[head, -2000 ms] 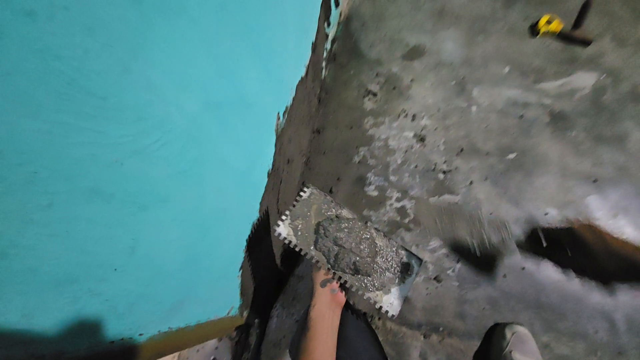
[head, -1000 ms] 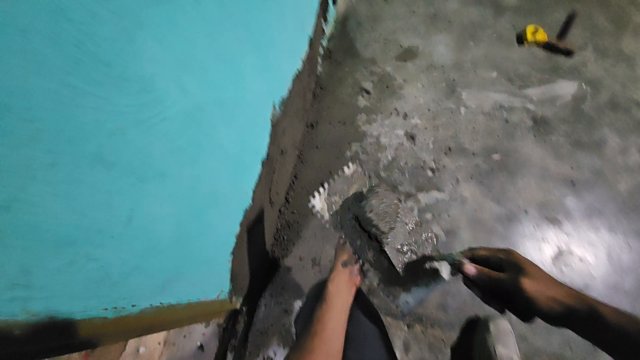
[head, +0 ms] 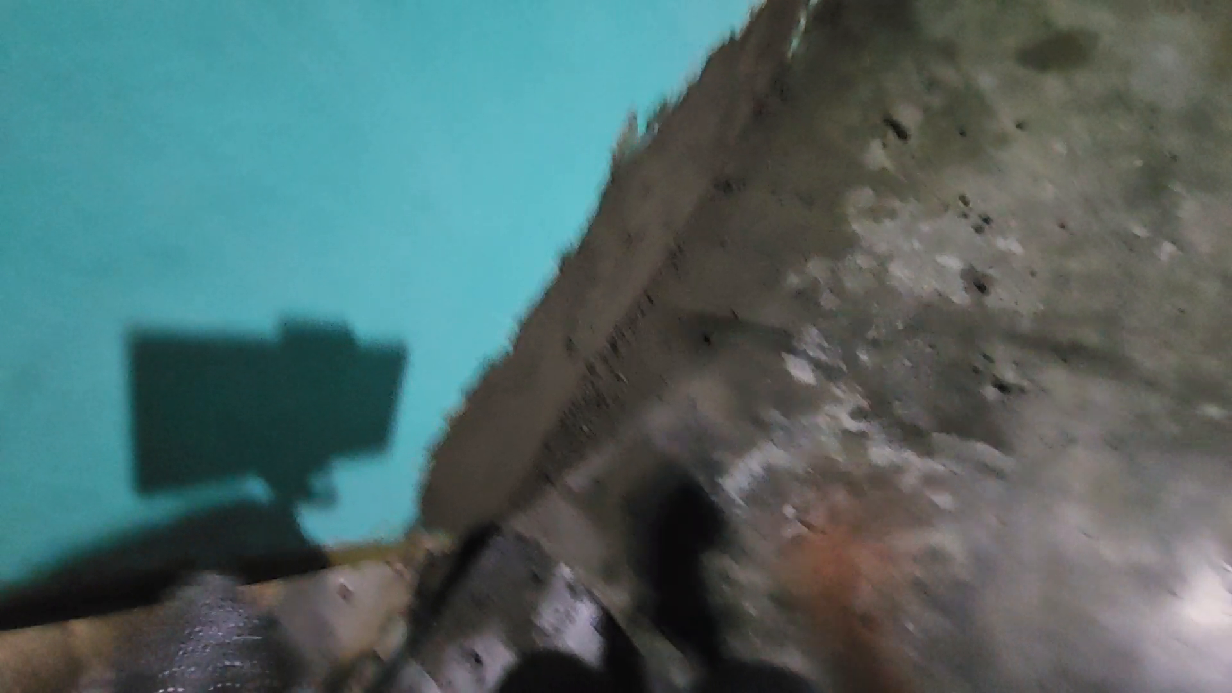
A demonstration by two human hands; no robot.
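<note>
A band of wet grey mortar (head: 577, 289) runs along the foot of the turquoise wall (head: 337, 164), with a ragged upper edge. An orange-brown blur (head: 842, 568) low over the floor may be my right hand; its fingers and anything in them cannot be made out. My left hand does not show. At the bottom left, a blurred grey speckled thing (head: 207, 640) may be mortar on a tool. The notched trowel cannot be made out clearly.
The rough concrete floor (head: 1088, 414) fills the right side, with pale patches and small pits. A dark block-shaped shadow (head: 265, 409) falls on the wall. A yellowish-brown edge (head: 371, 553) runs along the wall's lower left. Dark blurred shapes (head: 674, 549) lie at the bottom centre.
The notched trowel loaded with mortar, held low in the centre before, has left that place. My left forearm has gone from view. The tape measure is out of view too.
</note>
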